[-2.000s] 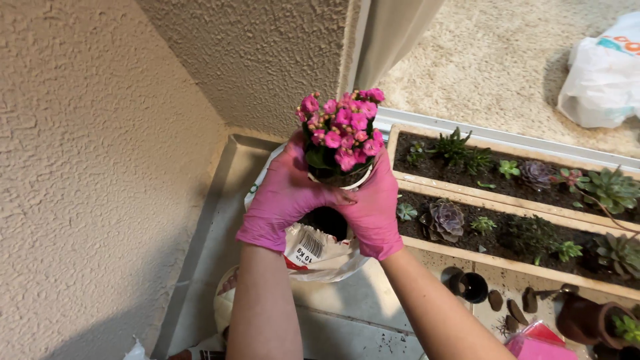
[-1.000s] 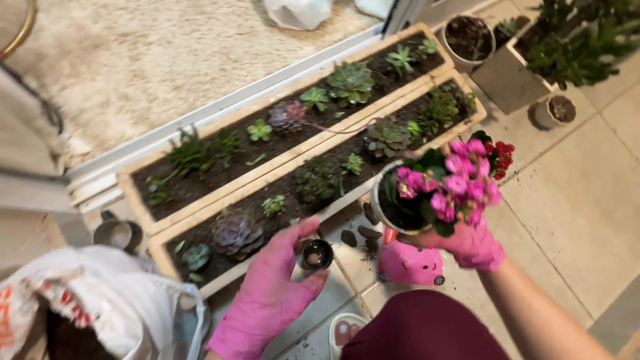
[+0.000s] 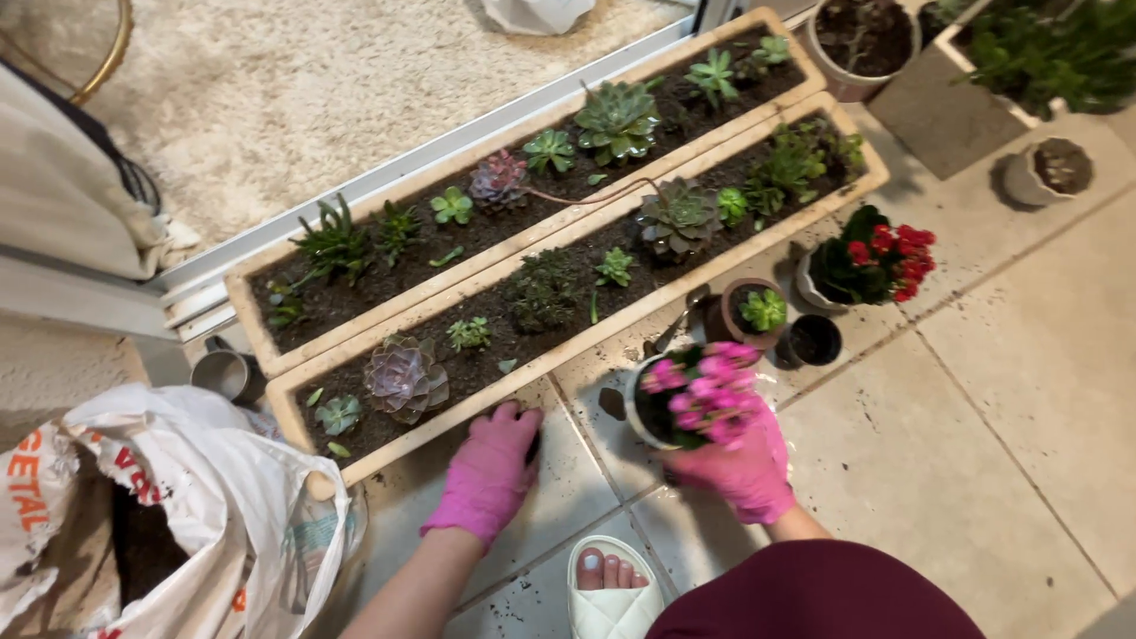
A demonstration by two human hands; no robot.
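My right hand [image 3: 741, 461], in a pink glove, holds a white pot with pink kalanchoe flowers [image 3: 710, 390] above the tiles; blooms and pot partly cover the fingers. My left hand [image 3: 486, 470], also gloved in pink, is low at the front edge of the nearer long planter [image 3: 568, 355]. A small dark thing [image 3: 533, 446] shows at its thumb side, mostly hidden by the hand. Succulents grow in soil in this planter and in the one behind it [image 3: 524, 231]. Beyond the pink flowers are a potted succulent [image 3: 761, 311], an empty black pot [image 3: 809, 341] and a red-flowered pot plant [image 3: 887, 257].
A white plastic bag around a sack of soil [image 3: 204, 497] is at lower left, near a grey metal cup [image 3: 226, 373]. More pots [image 3: 856, 44] and a square planter [image 3: 954, 115] stand at upper right. My sandalled foot [image 3: 612, 590] is at bottom centre.
The pink-flowered pot, held in both hands over the soil sack two seconds before, is in my right hand alone. My left hand has come down beside the planter. The view has swung right.
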